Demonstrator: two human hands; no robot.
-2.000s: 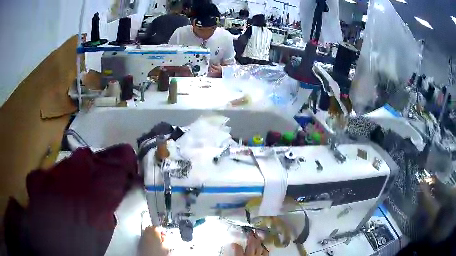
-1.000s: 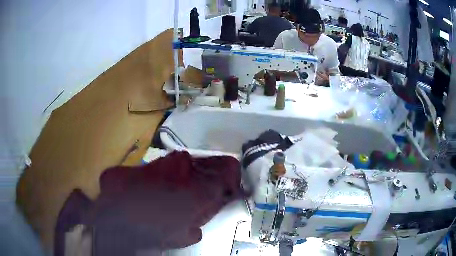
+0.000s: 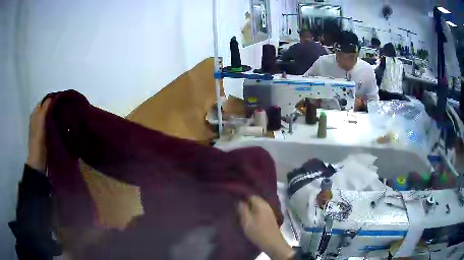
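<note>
A dark maroon garment piece (image 3: 168, 162) is held up and spread in front of me, left of the sewing machine. My left hand (image 3: 38, 132) is raised at the far left and grips its upper left end; the fingertips are partly behind the cloth. My right hand (image 3: 258, 223) grips the cloth near its right part, low in the picture. An opening in the cloth shows brown paper behind it. The white sewing machine (image 3: 361, 218) with a blue stripe stands at the lower right, its needle area cut off by the picture's edge.
Brown paper (image 3: 178, 104) leans on the white wall. White fabric pieces (image 3: 358, 170) lie behind the machine head. Thread cones (image 3: 322, 125) and another machine (image 3: 300, 91) stand beyond the trough. A person (image 3: 351, 66) sits there; others are farther back.
The view has turned left. The maroon cloth has gone from bunched to lifted and spread. My left hand has come into view high at the left, and my right hand now holds the cloth.
</note>
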